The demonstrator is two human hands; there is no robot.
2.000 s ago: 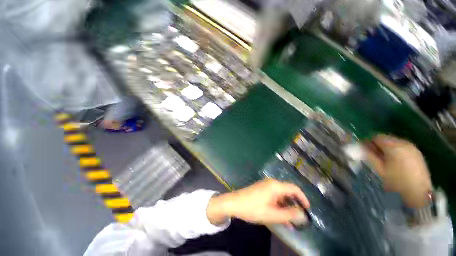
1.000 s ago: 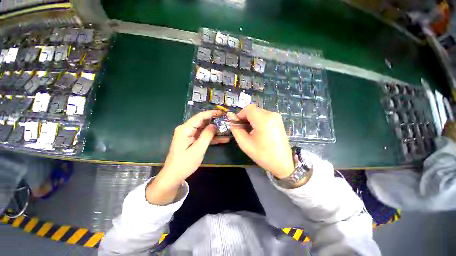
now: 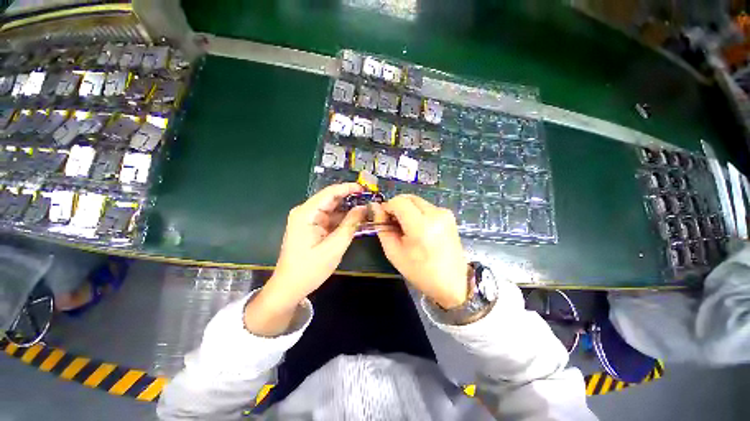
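Observation:
My left hand point(image 3: 317, 234) holds a small dark watch housing point(image 3: 362, 200) between thumb and fingers, just in front of the centre blister tray point(image 3: 502, 193). A yellow strip with a pale part point(image 3: 368, 181) shows at the housing's far edge. My right hand point(image 3: 419, 238) is pressed up against the housing, thumb and forefinger pinched at its right side. A thin pale edge shows under the fingertips; I cannot tell what it is. The fingers hide most of the housing. The centre tray's left columns hold grey and white square modules point(image 3: 362, 127); its right pockets are empty.
A filled tray point(image 3: 74, 148) of grey, white and yellow-edged parts lies at left. A tray of dark housings point(image 3: 678, 210) lies at right, near another person's sleeve point(image 3: 719, 304). A pale rail point(image 3: 271, 56) crosses the green bench point(image 3: 238, 148). Clear trays point(image 3: 197, 321) sit below the bench edge.
From the blurred earlier view, both hands have come together at the housing. Since one second ago, my right hand has turned and its wrist has shifted slightly left; the fingers now cover more of the housing.

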